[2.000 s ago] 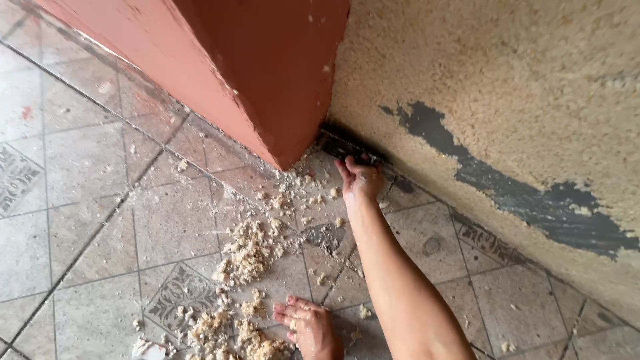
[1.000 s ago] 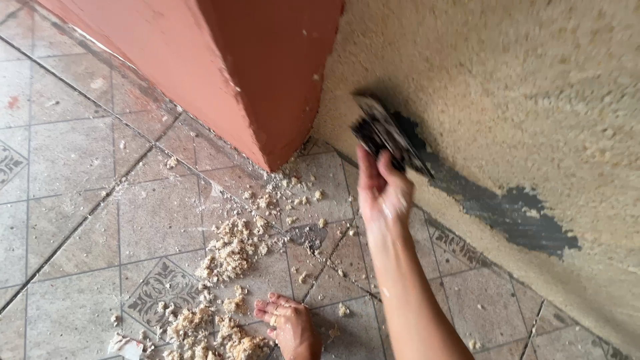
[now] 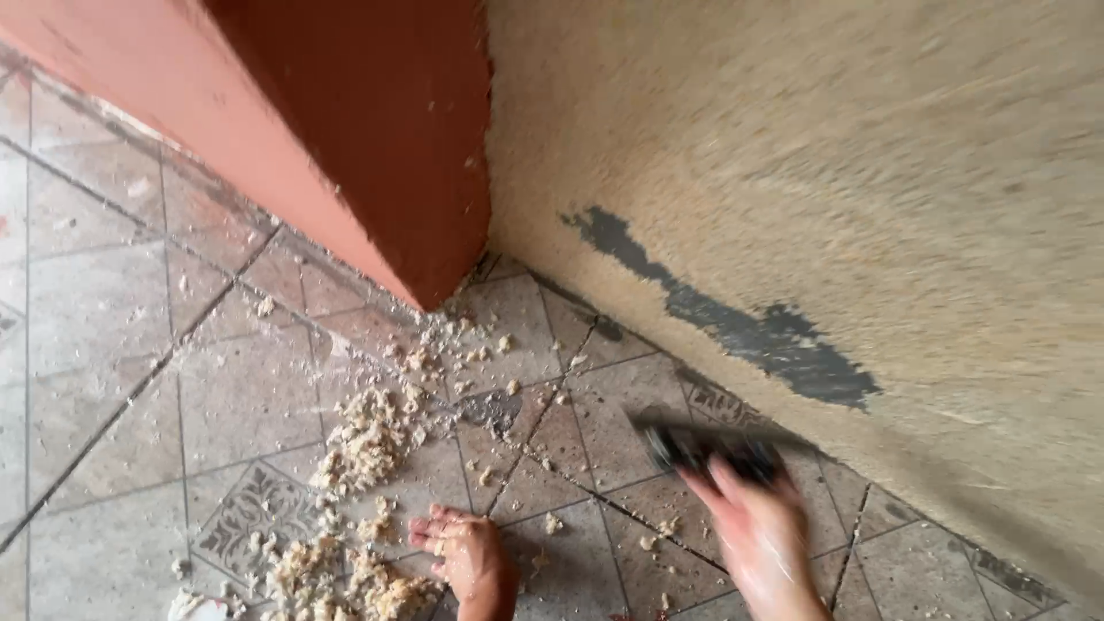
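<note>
In my right hand (image 3: 755,526) is a dark-handled plastering trowel (image 3: 711,453), blurred by motion, held low beside the foot of the textured beige wall (image 3: 819,172). A ragged grey patch (image 3: 759,336) shows in the wall's coating just above it. My left hand (image 3: 466,552) is spread on the tiled floor, palm down, with bits of wet material on its skin and its fingers beside clumps of crumbly beige plaster (image 3: 371,440). It grips no tool.
A red-painted pillar (image 3: 371,129) meets the wall at the top centre, its corner reaching the floor. More beige clumps (image 3: 302,569) and crumbs lie over the patterned floor tiles (image 3: 250,388). A grey smear (image 3: 490,412) marks the tiles near the pillar's corner.
My right hand and the trowel have moved from the wall's base by the pillar, over the grey patch, and then down off the wall. My left hand has stayed low by the clumps.
</note>
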